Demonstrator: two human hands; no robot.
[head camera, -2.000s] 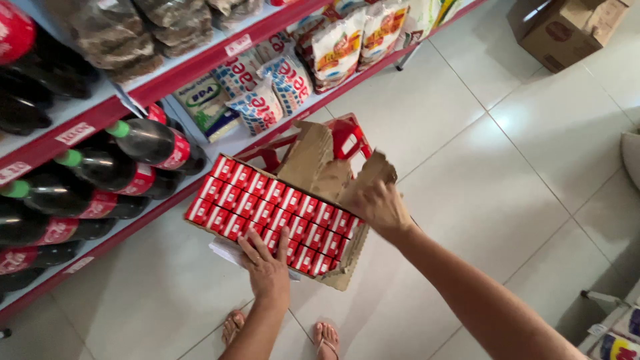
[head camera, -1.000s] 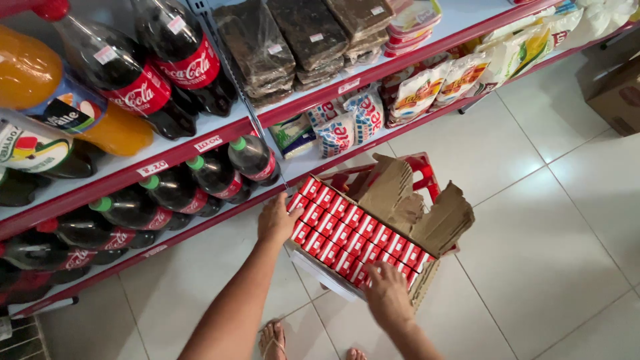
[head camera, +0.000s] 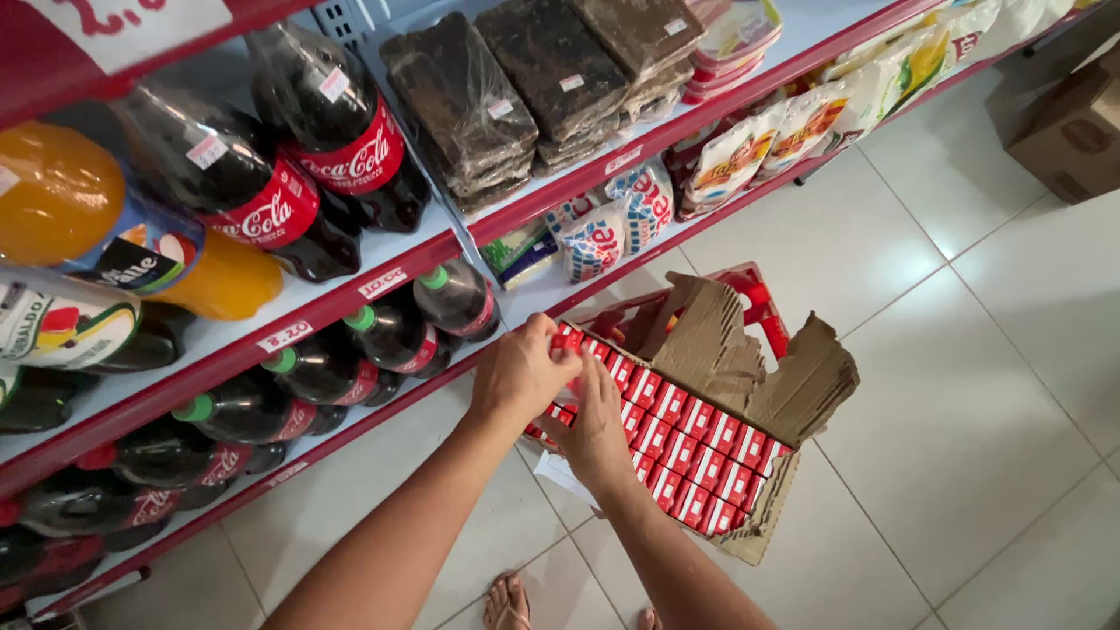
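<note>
A torn cardboard box (head camera: 761, 525) full of small red-and-white packets (head camera: 669, 446) in rows stands on a red plastic crate (head camera: 770, 319). My left hand (head camera: 525, 363) is over the box's near-left corner, its fingers curled at the red packets there. Right beside it, my right hand (head camera: 595, 429) reaches into the same corner, with its fingertips close to the left ones. Both sets of fingers hide what they touch, so a grip on a packet cannot be made out. The torn flap (head camera: 809, 381) stands up on the far side.
Along the left runs a shelf with a red edge (head camera: 350, 297), holding Coca-Cola bottles (head camera: 341, 149), an orange drink bottle (head camera: 131, 219) and wrapped dark blocks (head camera: 459, 105). Bags (head camera: 735, 157) lie on the lower shelf. Another cardboard box (head camera: 1072, 131) is on the tiled floor at the upper right.
The right hand has gone from the torn flap to the packets, then over to the left hand at the box's corner. The left hand has left the near side for that corner. The view has shifted left.
</note>
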